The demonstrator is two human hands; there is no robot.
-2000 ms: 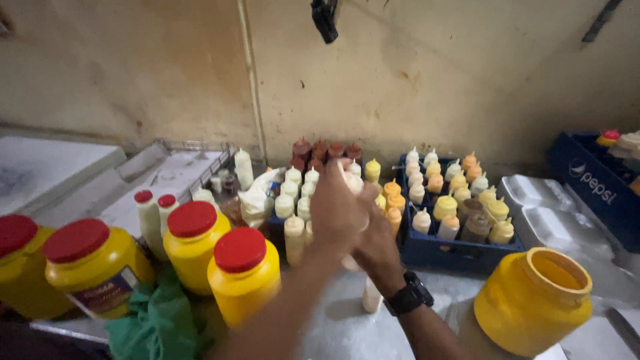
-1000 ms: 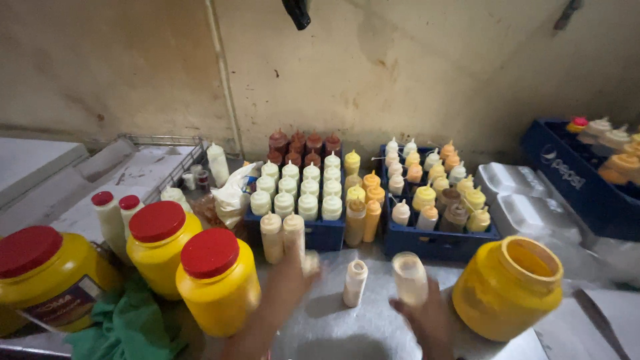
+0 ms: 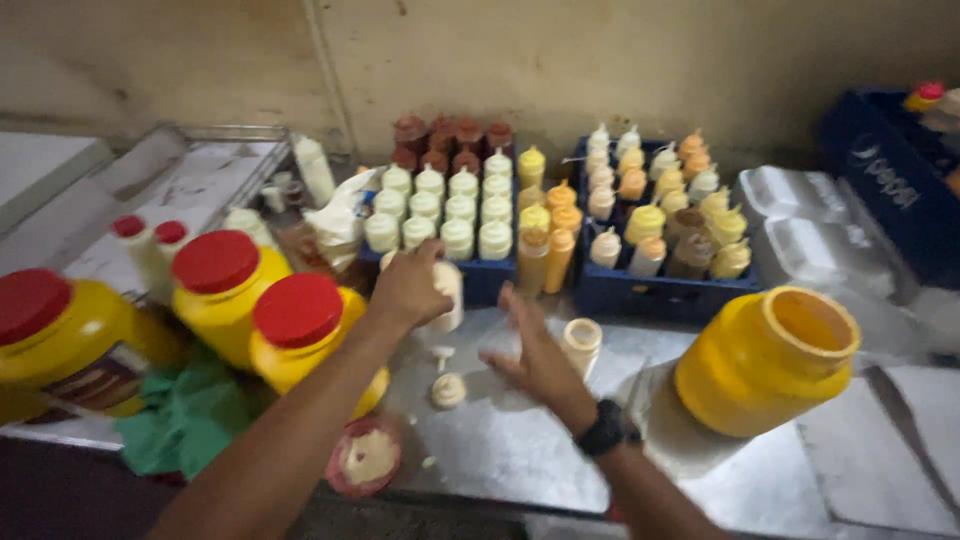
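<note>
My left hand is at a cream-filled squeeze bottle in front of the left blue crate; its fingers cover the bottle's left side, so the hold is not clear. My right hand, blurred, has its fingers apart and holds nothing. Just right of it stands an uncapped squeeze bottle. Between the hands, a nozzle cap and a small white nozzle piece lie on the metal counter. A red lid with cream residue lies near the front edge.
Yellow jars with red lids and a green cloth are at left. An open yellow jar stands at right, beside a knife-like tool. Another blue crate holds sauce bottles. Foam containers lie at the back right.
One second ago a capped bottle stood between my hands; now a cap and nozzle piece lie there. My right hand, then at a bottle on the right, is now empty and farther left.
</note>
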